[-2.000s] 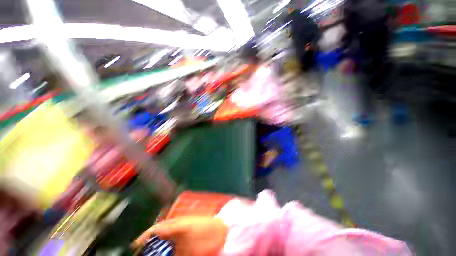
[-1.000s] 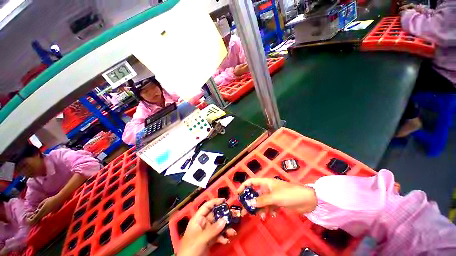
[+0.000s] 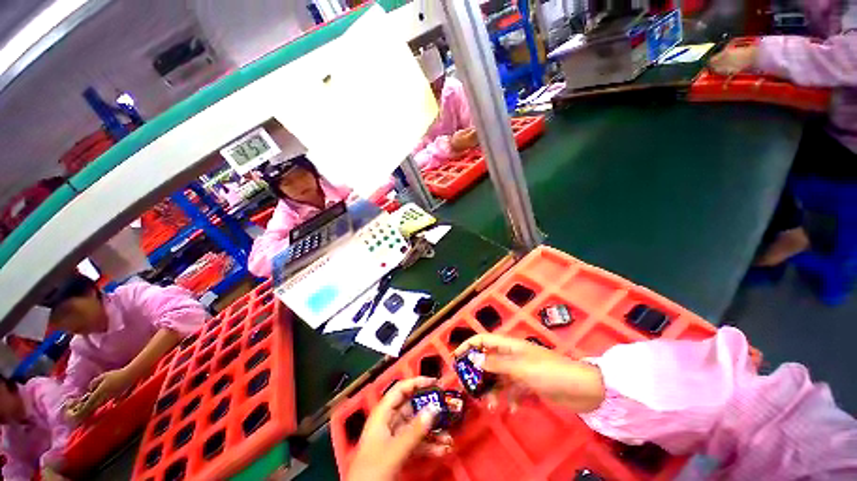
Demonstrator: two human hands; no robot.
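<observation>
My left hand (image 3: pixel 399 432) holds a smartwatch body (image 3: pixel 428 406) with a lit screen at the lower middle. A second small piece with a reddish patch (image 3: pixel 454 405) shows beside it; I cannot tell if it is a separate watch. My right hand (image 3: pixel 531 368) holds another smartwatch body (image 3: pixel 471 373), its screen lit with blue-white marks. Both hands are over the near red compartment tray (image 3: pixel 580 281). Dark watches sit in its far row of pockets. A watch with a silvery patch (image 3: pixel 554 316) and a dark one (image 3: pixel 647 318) lie in other pockets.
A second filled red tray (image 3: pixel 282 362) stands left. Beyond the near tray are a white sheet (image 3: pixel 406 325) with watches, a slanted card (image 3: pixel 350 272) and a calculator (image 3: pixel 315 237). A metal post (image 3: pixel 495 127) rises at the tray's far edge. People in pink sit left, ahead and at far right.
The view has shifted slightly, so the scene sits a little further right and lower. Both hands still hold watches; their screens now show brighter blue-white marks.
</observation>
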